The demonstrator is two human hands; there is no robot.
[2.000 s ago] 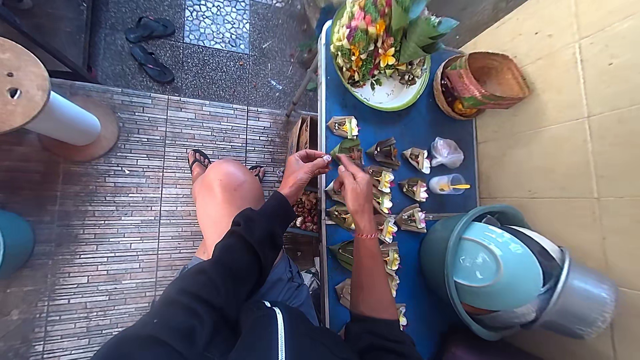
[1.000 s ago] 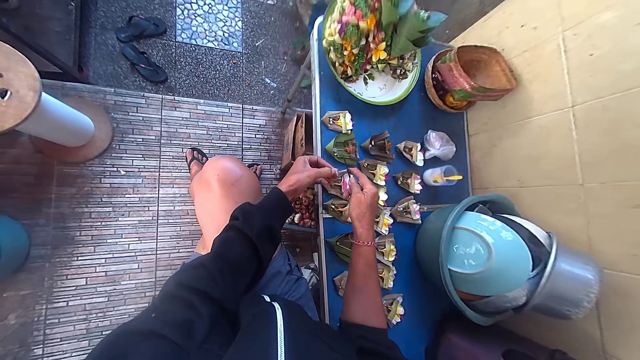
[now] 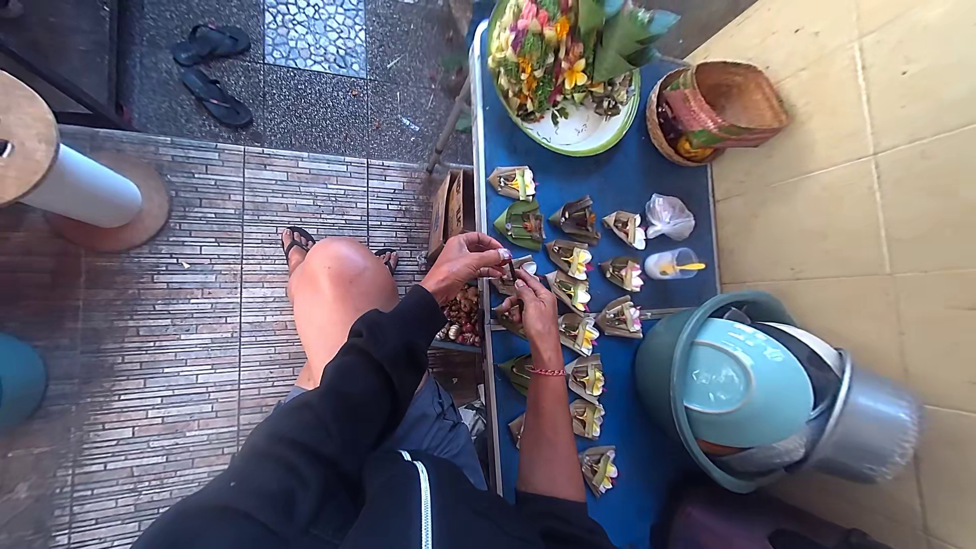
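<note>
My left hand [image 3: 469, 265] pinches one end of a small, thin dark piece [image 3: 512, 270], with something pale pink at its fingertips. My right hand [image 3: 535, 305], a red bracelet at its wrist, has its thumb and finger at the lower end of that piece. Both hands are over the left side of a blue table, above a folded-leaf tray with white petals [image 3: 524, 267], partly covered by the fingers. A green leaf tray [image 3: 521, 224] lies just beyond. Several dried-leaf trays with frangipani flowers, one of them here [image 3: 570, 260], stand in rough rows around my right hand.
A plate of mixed flowers [image 3: 583, 137] and a woven basket [image 3: 740, 103] stand at the far end. A plastic bag [image 3: 669, 217] and a cup with a yellow spoon [image 3: 671, 264] are at right. Nested basins [image 3: 751, 381] sit nearer. Shallots and roots [image 3: 462, 316] lie beside the table.
Two seconds ago my fingers were at the green leaf tray; now they are nearer me, over the tray with white petals. My right hand has shifted slightly left since one second ago.
</note>
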